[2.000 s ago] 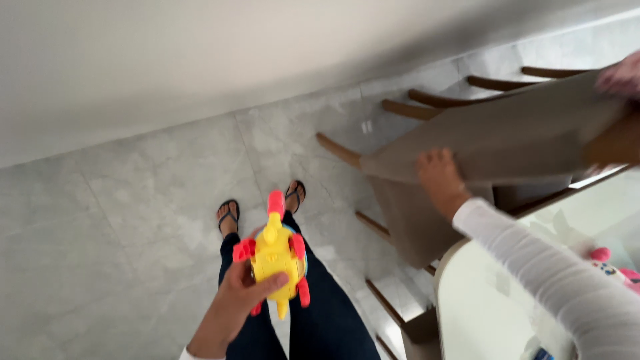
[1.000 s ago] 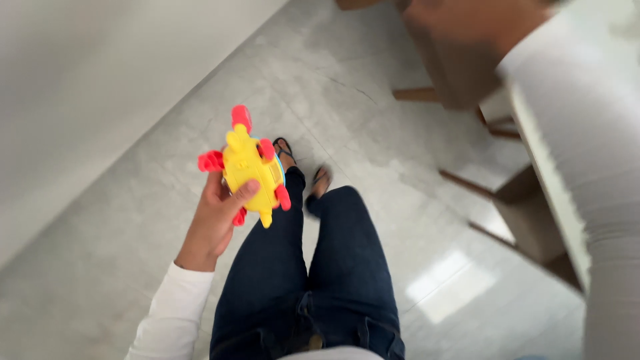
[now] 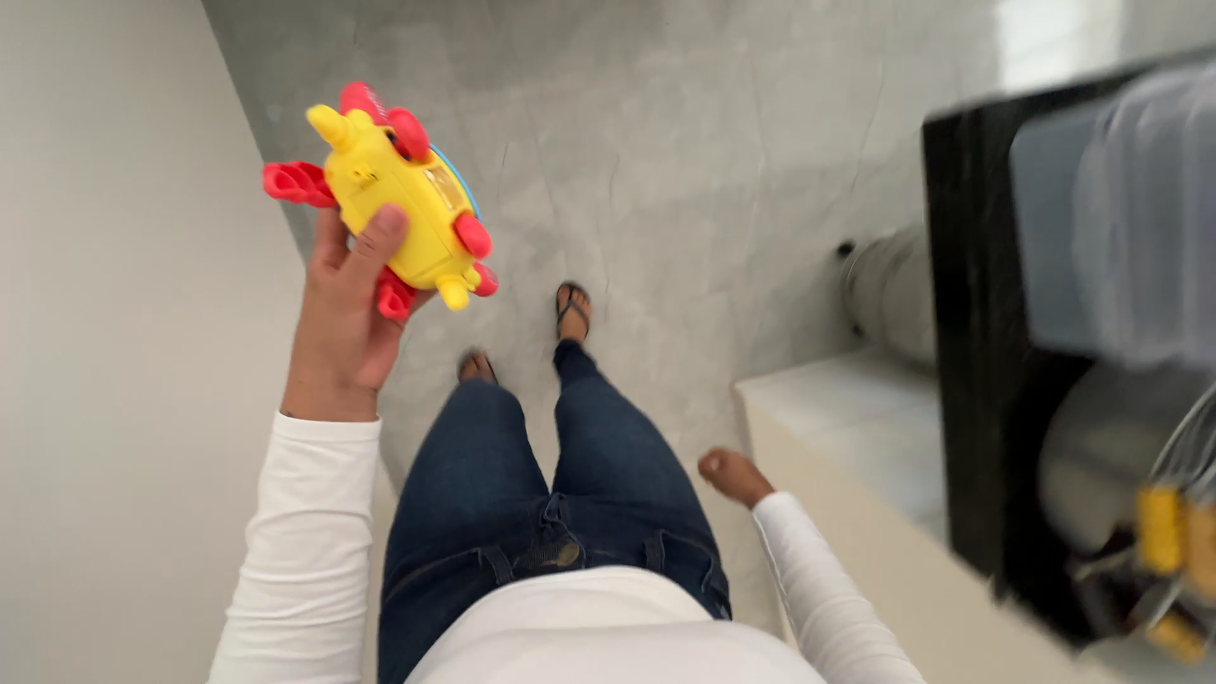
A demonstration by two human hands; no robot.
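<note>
My left hand point(image 3: 356, 294) grips a yellow plastic toy point(image 3: 408, 214) with red feet or knobs around its rim and a blue edge on its far side. The thumb lies across the flat yellow face, and the other fingers are behind it. The toy is held up at the upper left, above the floor. Low at my right side hangs my right hand point(image 3: 733, 477), its fingers curled with nothing visible in them; its palm is hidden.
A wall point(image 3: 123, 332) runs along the left. At right, a black counter edge point(image 3: 959, 332) bears translucent plastic containers point(image 3: 1121, 218) and blurred yellow-handled items point(image 3: 1161, 532). Below it are a pale ledge point(image 3: 826, 408) and a grey cylindrical object point(image 3: 893, 294). My sandalled feet point(image 3: 573, 312) stand on grey tiles point(image 3: 665, 190).
The view has moved from the chairs and table to a black counter. My right hand, earlier on a chair, is now low at my side. The toy remains in my left hand, turned somewhat.
</note>
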